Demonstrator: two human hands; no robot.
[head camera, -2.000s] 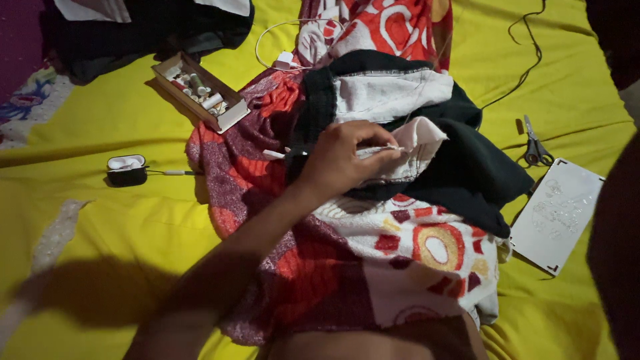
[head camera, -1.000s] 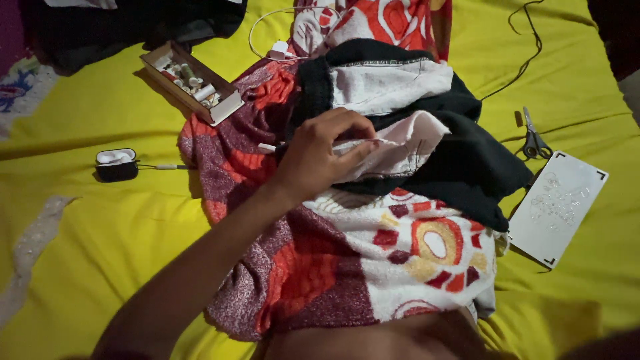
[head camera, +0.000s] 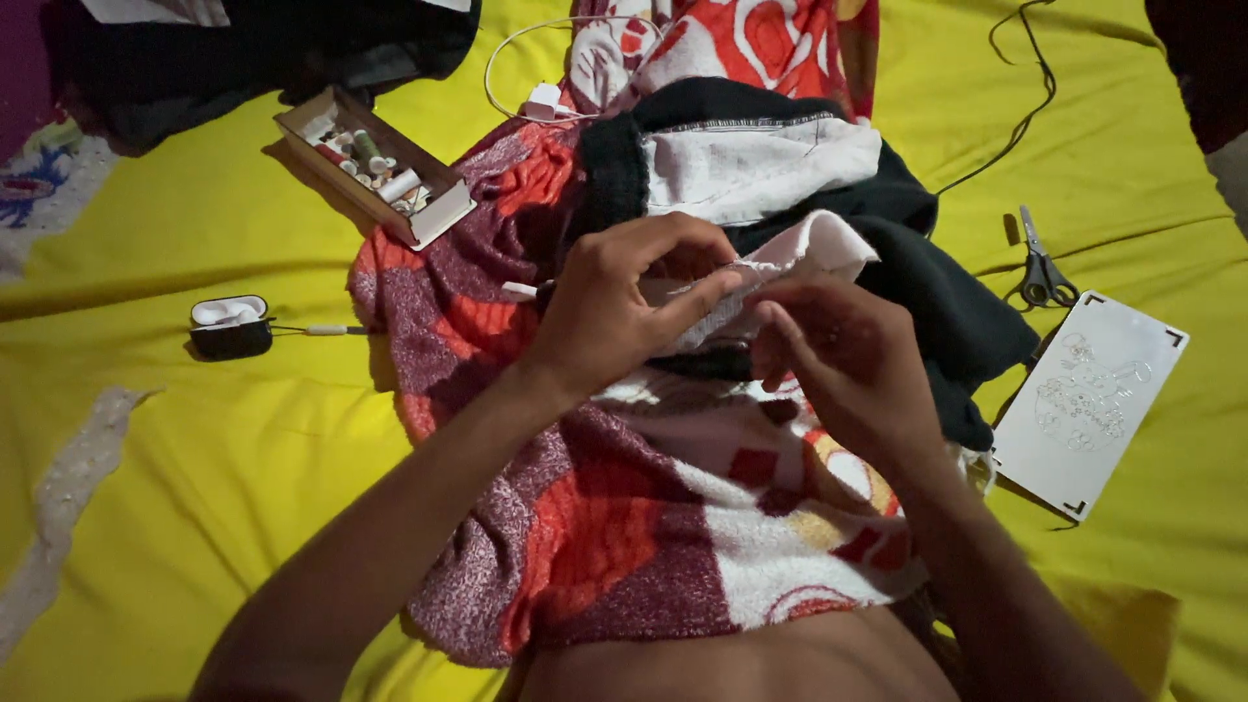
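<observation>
A black garment with white pocket lining lies across a patterned red and white fleece blanket. My left hand pinches the edge of a raised white fabric flap between thumb and fingers. Close beside it on the right, my right hand has its thumb and fingertips together at the lower side of that flap. Whether those fingertips hold a needle or thread is too small to tell. A white drawstring tip sticks out left of my left hand.
On the yellow sheet, an open box of thread spools stands upper left, with an earbud case below it. A white charger lies near the top. Scissors and a white lid with an etched drawing are at right.
My right hand has come in to the raised flap; one second ago it was not at the fabric. My left hand still pinches the flap.
</observation>
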